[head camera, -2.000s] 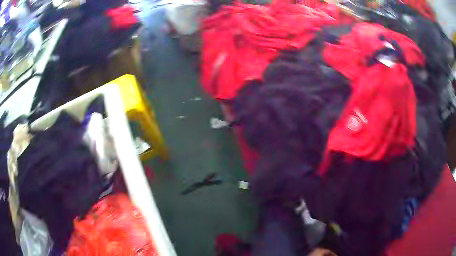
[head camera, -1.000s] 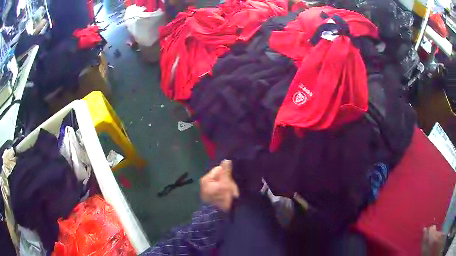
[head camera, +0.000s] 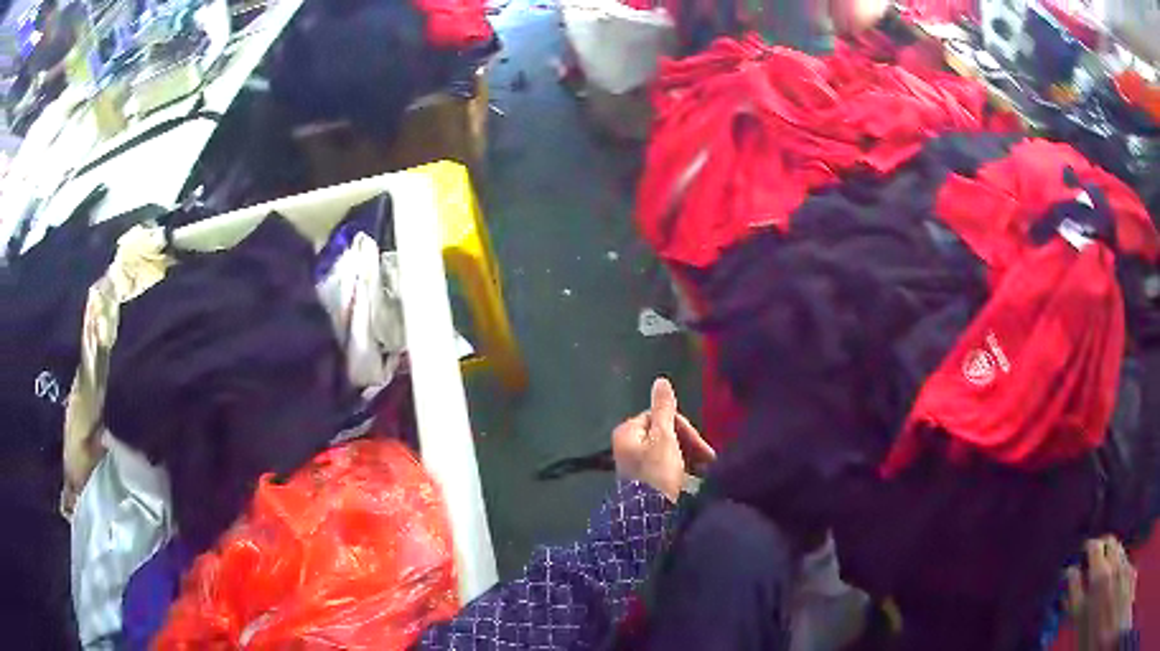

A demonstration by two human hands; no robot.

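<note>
A large heap of black garment pieces [head camera: 827, 293] lies in front of me, with bright red garment pieces [head camera: 751, 140] at its far side. A red piece with a small white logo [head camera: 1018, 382] lies on top at the right. My left hand [head camera: 662, 439] is at the heap's near left edge, thumb raised; whether its fingers hold anything is unclear. My right hand [head camera: 1104, 585] is low at the right by the black cloth, partly cut off, with its grip unclear.
At the left, a white plastic bin [head camera: 445, 382] holds black cloth [head camera: 229, 343], pale cloth and a crumpled orange-red plastic bag [head camera: 344, 547]. A yellow stool [head camera: 477, 267] stands beside it. A dark strip [head camera: 573, 465] lies on the green floor. Machine tables [head camera: 140, 153] stand at the upper left.
The view has turned left, so the bin and heap appear farther right. My left hand has its thumb raised now. My right hand shows beside the black cloth instead of over the flat red surface.
</note>
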